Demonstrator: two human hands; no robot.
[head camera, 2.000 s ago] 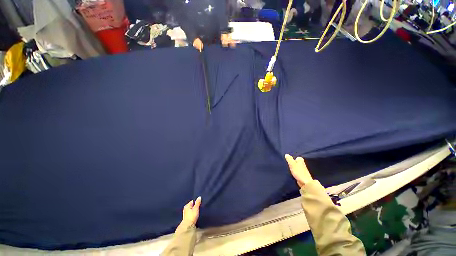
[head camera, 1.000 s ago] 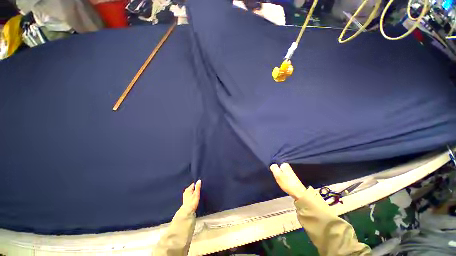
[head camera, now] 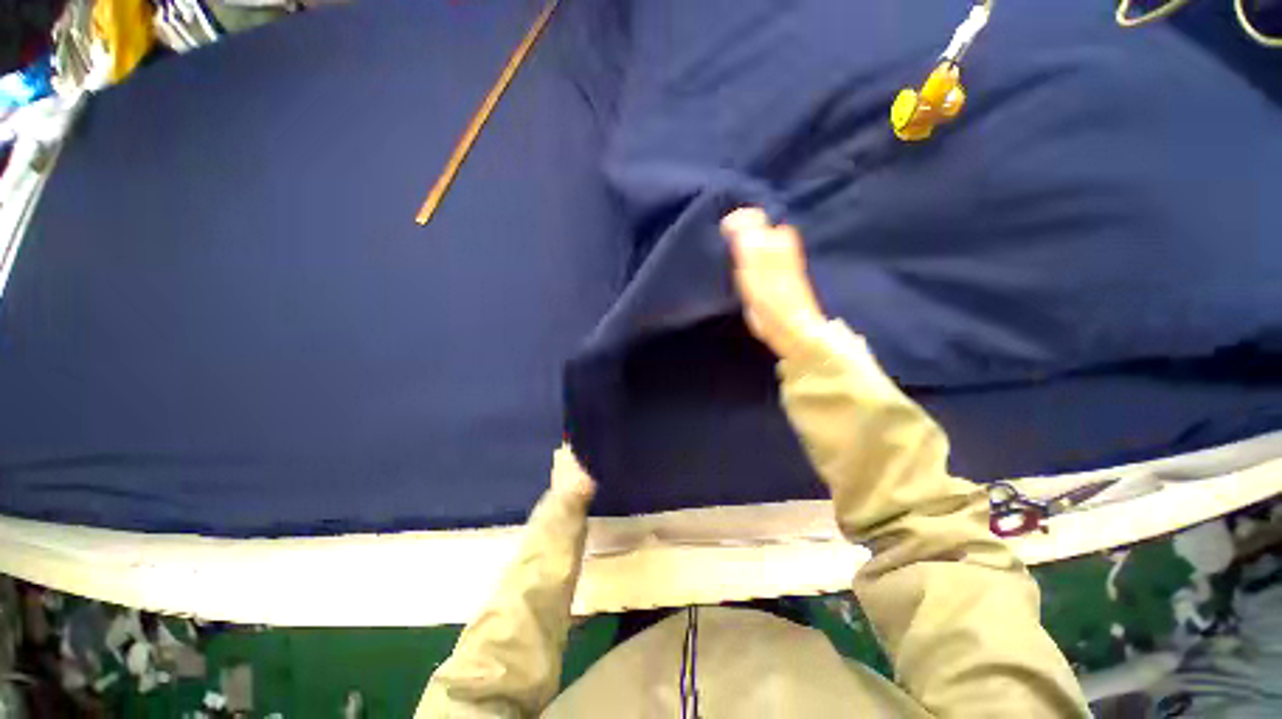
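Navy fabric (head camera: 309, 309) covers most of the table, with its upper layer lifted and folded in front of me. My left hand (head camera: 570, 475) is at the near edge, with its fingers mostly hidden behind a hanging fold that it appears to hold. My right hand (head camera: 766, 267) is further in and slightly blurred, gripping the lifted layer. A dark hollow shows under the raised cloth between my hands. A thin orange-brown wooden ruler (head camera: 485, 117) lies slanted on the fabric at the upper left.
Shears (head camera: 1019, 509) with dark and red handles lie on the pale table edge (head camera: 703, 576) at the right. A yellow connector (head camera: 928, 106) hangs on a cord at the upper right. Piled items are at the upper left. The green floor has scraps.
My right hand has moved away from me, carrying the gripped cloth inward and up. The fold between my hands has opened. The view has tilted down, and the person opposite has left it.
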